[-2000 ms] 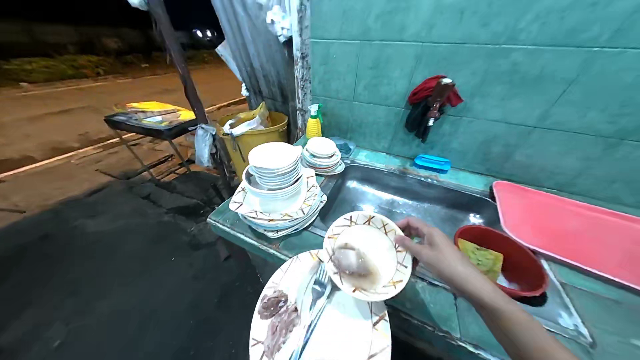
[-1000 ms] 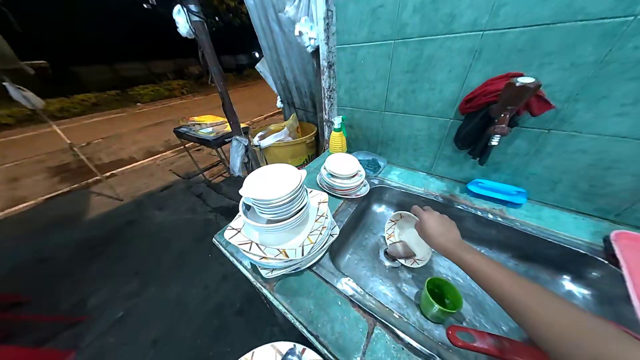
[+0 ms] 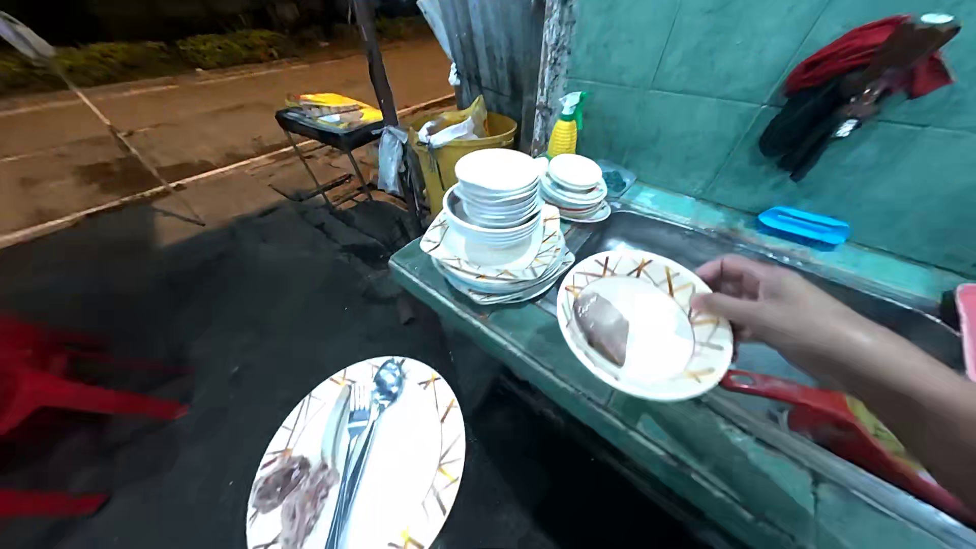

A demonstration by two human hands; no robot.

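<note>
My right hand (image 3: pixel 751 301) grips the rim of a patterned white bowl (image 3: pixel 671 335), tilted over the counter's front edge. A pale, wet food piece (image 3: pixel 602 328) lies in the bowl. Lower left is an oval patterned plate (image 3: pixel 404 465) bearing a spoon (image 3: pixel 387 385), a fork (image 3: pixel 358 419), a knife (image 3: pixel 333 427) and meat scraps (image 3: pixel 293 488). My left hand is not visible; whatever supports the plate is out of sight. Beyond the bowl, stacked white bowls (image 3: pixel 497 171) stand on patterned plates (image 3: pixel 488 274) at the counter's left end.
Behind the bowl lies a steel sink (image 3: pixel 656 229), with a red handled container (image 3: pixel 831 435) at right. Small stacked dishes (image 3: pixel 576 187), a yellow spray bottle (image 3: pixel 564 133) and a blue tray (image 3: pixel 804 225) line the back. A yellow bucket (image 3: pixel 435 164) and red chair (image 3: pixel 84 396) are on the left.
My right hand was down in the sink with the bowl one second ago; now it holds the bowl up over the counter edge. The oval plate shows more fully.
</note>
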